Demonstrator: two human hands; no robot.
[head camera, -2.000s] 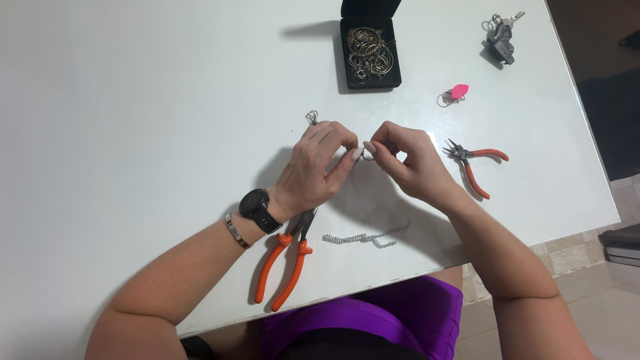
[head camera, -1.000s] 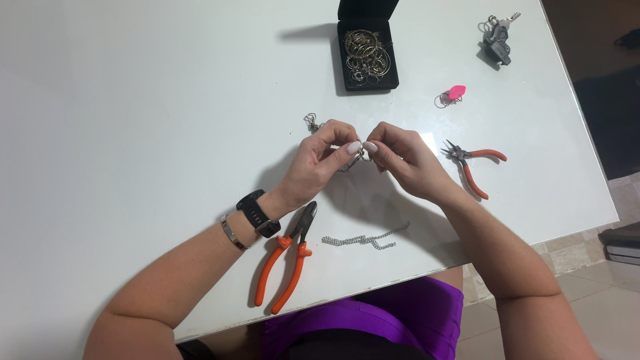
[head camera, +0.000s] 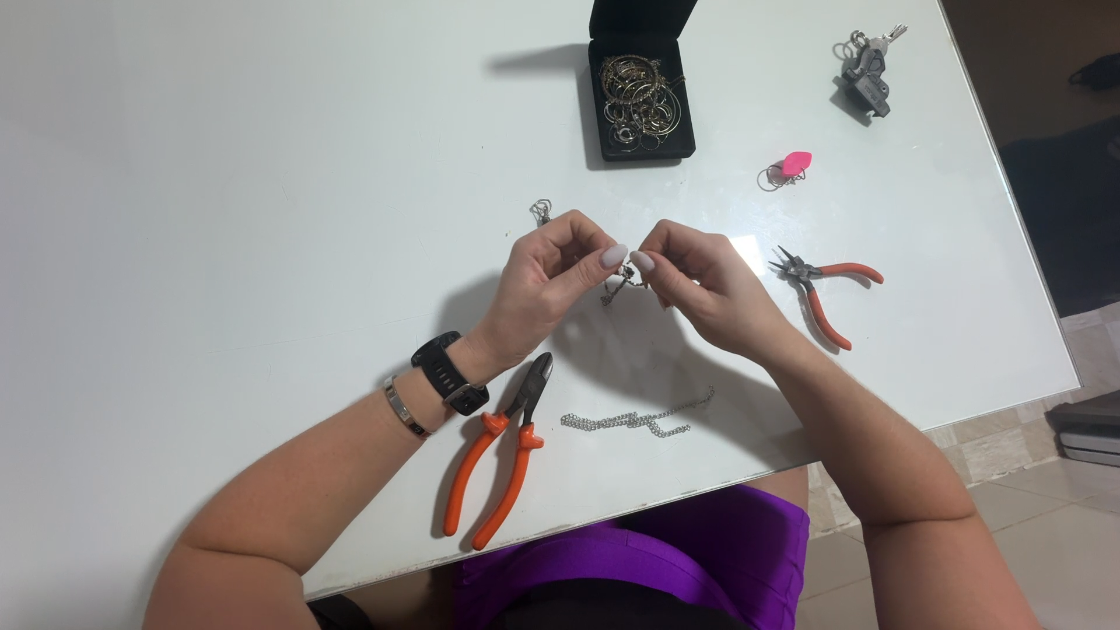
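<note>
My left hand (head camera: 560, 284) and my right hand (head camera: 704, 284) meet fingertip to fingertip over the white table, both pinching a small dark chain piece (head camera: 618, 285) that dangles between them. Its fine details are too small to tell. Nearer the table edge lies a loose silver chain (head camera: 630, 421). Diagonal cutting pliers (head camera: 499, 455) with orange handles rest below my left wrist. To the right of my right hand, small round-nose pliers (head camera: 814, 284) lie with their jaws apart. Just beyond my left hand is a little group of metal rings (head camera: 542, 210).
A black jewelry box (head camera: 643, 144) with its lid up holds rings, hoops and chains at the back. Keys with a grey fob (head camera: 866, 83) lie at the far right. A pink tag with metal rings (head camera: 795, 164) sits nearer. The table's right edge (head camera: 1015, 197) slants past them.
The dark chain piece now hangs visibly below my fingertips, where two seconds ago mostly a pale bit showed between them. Both hands stay in about the same place.
</note>
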